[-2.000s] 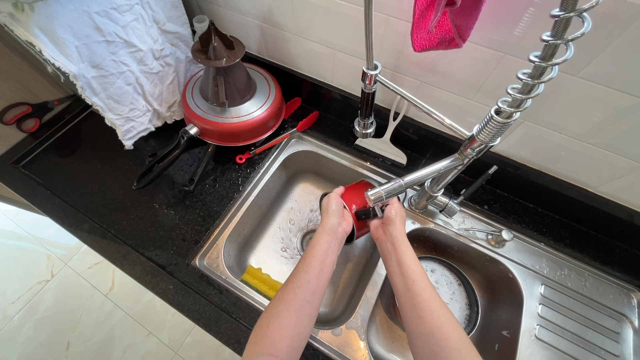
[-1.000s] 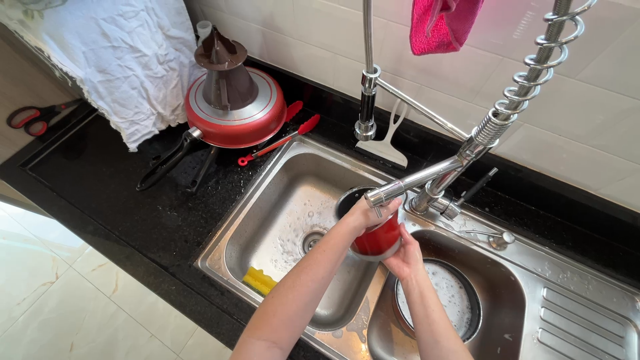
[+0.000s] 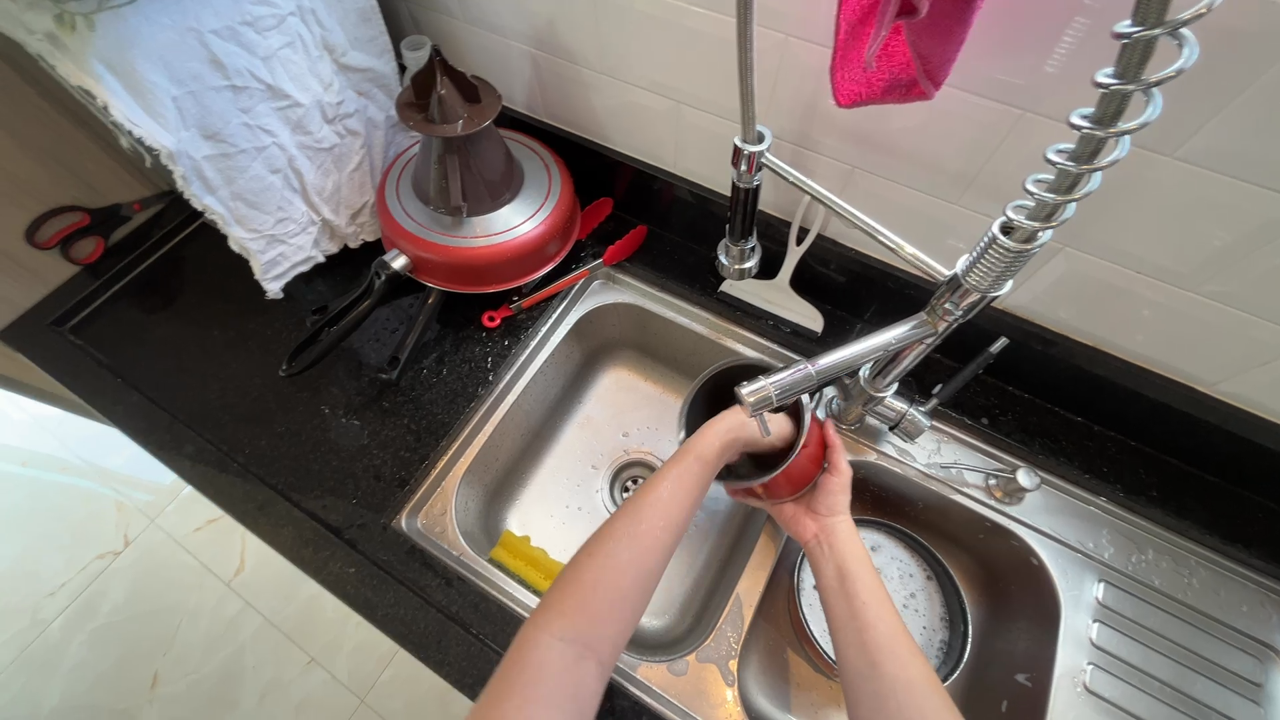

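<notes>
A red pot (image 3: 790,478) with a dark inside is tilted under the chrome faucet spout (image 3: 800,375), where water runs. My left hand (image 3: 755,438) reaches inside the pot, its fingers hidden there. Around the pot's lower right side, my right hand (image 3: 815,500) grips it from outside. A yellow sponge (image 3: 526,560) lies at the near left edge of the left steel basin (image 3: 590,400). In the right basin, below my right hand, sits a round dark-rimmed pan (image 3: 960,610) holding sudsy water.
An upturned red frying pan (image 3: 480,260) carries a brown plastic cone-shaped part (image 3: 465,170). Beside it lie red-tipped tongs (image 3: 560,285), a white cloth (image 3: 270,120) and scissors (image 3: 80,230). A white squeegee (image 3: 785,290) and hanging spray head (image 3: 740,230) are behind the basin. A pink cloth (image 3: 895,60) hangs above.
The pot has turned so its dark opening shows more. My left hand has gone from the pot's rim area to inside it, while my right hand stays on its outer side.
</notes>
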